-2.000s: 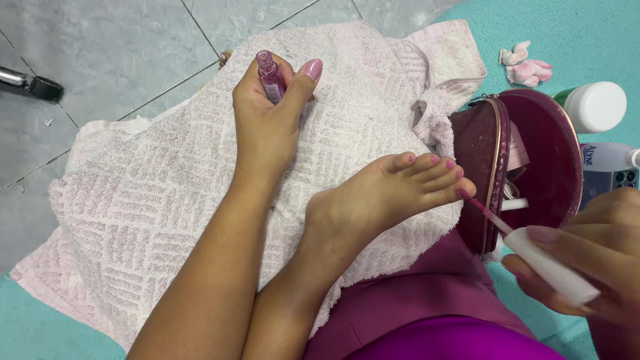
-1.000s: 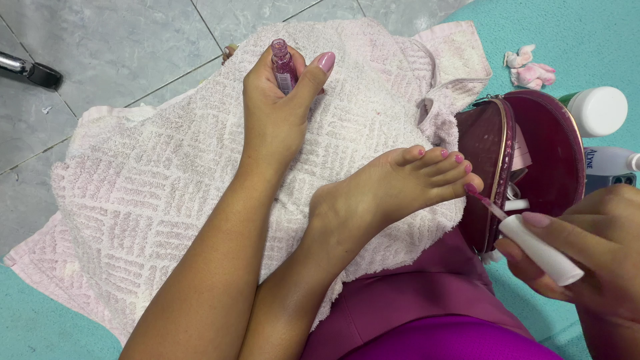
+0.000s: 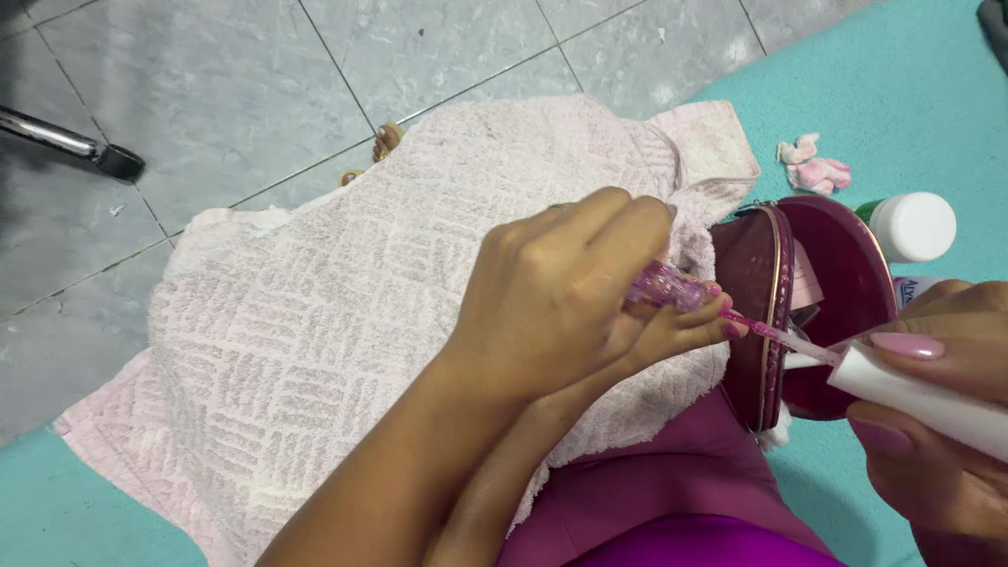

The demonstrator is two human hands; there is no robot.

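My left hand (image 3: 563, 291) holds a small clear nail polish bottle (image 3: 669, 285) with pink glitter polish, tilted with its neck toward the right, just over the toes. Between the fingers of my right hand (image 3: 937, 378) is the white cap (image 3: 913, 394) of the polish, its thin brush (image 3: 776, 335) pointing left. The pink brush tip is at the bottle's mouth, close above the big toe; whether it touches either cannot be told. Pink polish shows on the toenails of the foot (image 3: 685, 335), which lies on a pale pink towel (image 3: 331, 315). My left hand hides part of the foot.
On the turquoise surface (image 3: 850, 110) an open maroon zip case (image 3: 835, 315) lies right of the foot. Beyond it are a white-lidded jar (image 3: 917, 227), a partly hidden bottle (image 3: 913, 287) and stained cotton pieces (image 3: 819, 169). A metal furniture leg (image 3: 63, 138) stands on the tiled floor.
My left hand has come down from the towel's upper part to the toes with the polish bottle. The brush has moved from the big toenail to the bottle's mouth.
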